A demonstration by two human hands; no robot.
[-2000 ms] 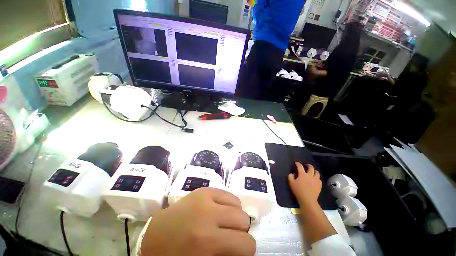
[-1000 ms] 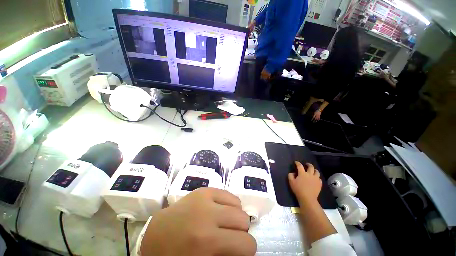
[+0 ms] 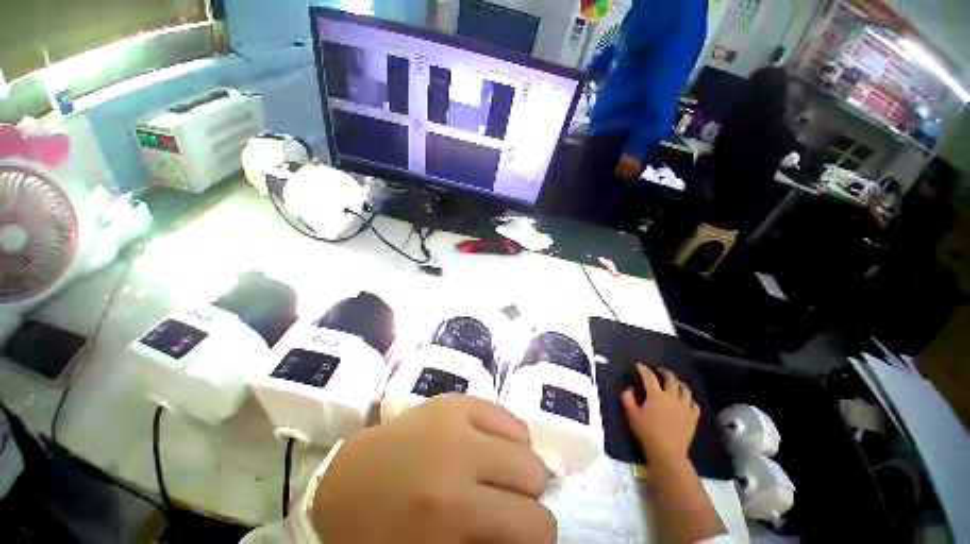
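Note:
Four white security cameras with black lens heads stand in a row on the bench; the rightmost (image 3: pixel 553 425) is by the mouse pad (image 3: pixel 615 356). Black leads hang from the two left cameras. My left hand (image 3: pixel 436 478) is curled in front of the two right cameras, partly covering them; whatever its fingertips may hold is hidden. My right hand (image 3: pixel 665 420) rests over a small dark computer mouse (image 3: pixel 639 385) on the pad, fingers forward. The monitor (image 3: pixel 447 112) shows four panes, the upper two with grey pictures and the lower two dark.
Spare white cameras (image 3: pixel 324 202) with black leads lie left of the monitor foot. A power supply (image 3: pixel 202 138), pink fan (image 3: pixel 32 228) and phone (image 3: pixel 45 349) are left. A red-black tool (image 3: pixel 489 247) lies below the monitor. White cameras (image 3: pixel 761 478) sit in a black bin right. People are behind.
The view has tilted and shifted, so the bench things sit further right. The upper right monitor pane, dark two seconds ago, shows a picture. Both hands keep their places at the cameras and mouse.

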